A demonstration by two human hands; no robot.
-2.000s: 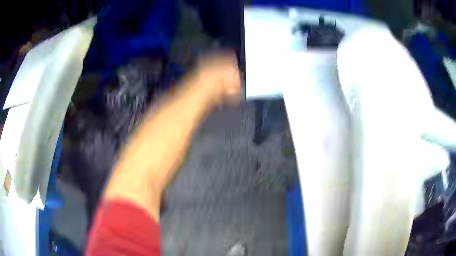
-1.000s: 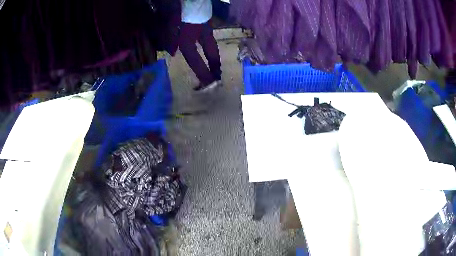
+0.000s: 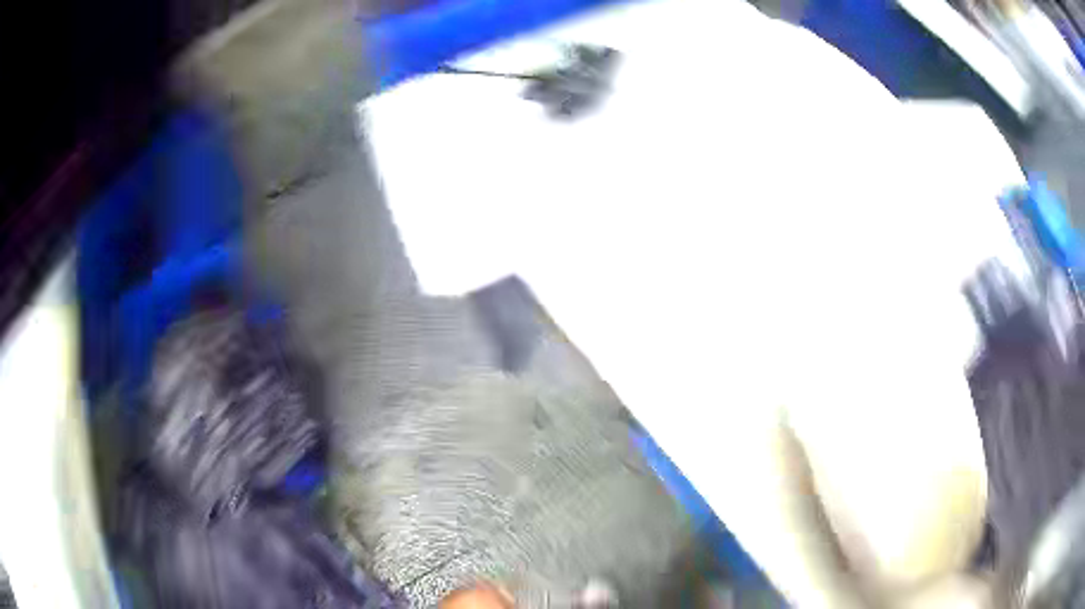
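The frame is blurred by motion. A white padded pressing form (image 3: 880, 452) and a white-covered table (image 3: 452, 226) fill the middle and right, overexposed so that the edge between them is hard to see. A small dark bundle (image 3: 575, 81) with a thin strap lies on the table's far part. Neither of my hands can be made out. A small orange, skin-like patch is cut off by the bottom edge, and I cannot tell what it is.
Left of the grey floor (image 3: 345, 274) are a blue crate (image 3: 190, 179) and a heap of checked dark cloth (image 3: 226, 405). A pale form (image 3: 42, 428) stands at the far left. Dark cloth (image 3: 1035, 416) hangs at the right.
The view has turned right and down, so the white table and bundle appear further left and tilted. The hanging purple garments and the walking person have left the view.
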